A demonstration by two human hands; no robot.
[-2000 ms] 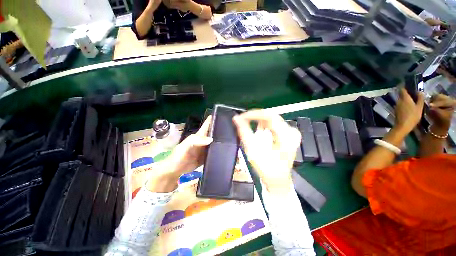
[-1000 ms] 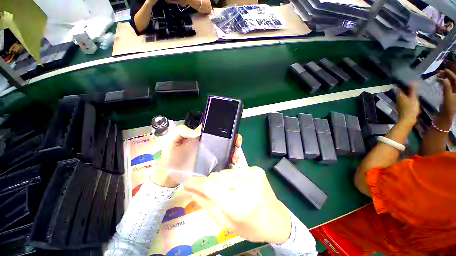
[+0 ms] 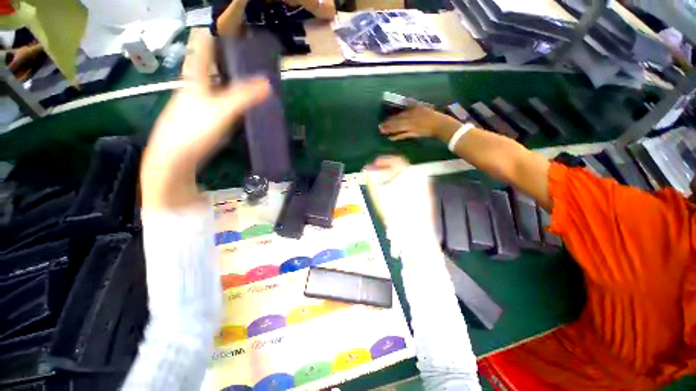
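My left hand (image 3: 187,130), blurred and raised at the upper left, grips a long dark box (image 3: 265,126) tilted nearly upright, with the thumb across it. My right hand (image 3: 391,174) is blurred beside the sheet's upper right edge; whether it holds anything cannot be told. A grey rigid box (image 3: 349,287) lies crosswise on the printed paper sheet (image 3: 305,328). Two dark narrow pieces, one of them a box (image 3: 326,195) and one a flatter dark piece (image 3: 293,210), lie side by side at the sheet's top.
A round silvery bottle top (image 3: 256,185) stands at the sheet's upper edge. Black box shells (image 3: 95,305) are heaped at left. Grey boxes (image 3: 478,220) stand in a row at right. A person in orange (image 3: 618,252) reaches over the green strip (image 3: 343,95), holding a dark box.
My left hand has risen up and left with a box; my right hand has moved up and right. A box now lies on the sheet. The person in orange has reached leftwards.
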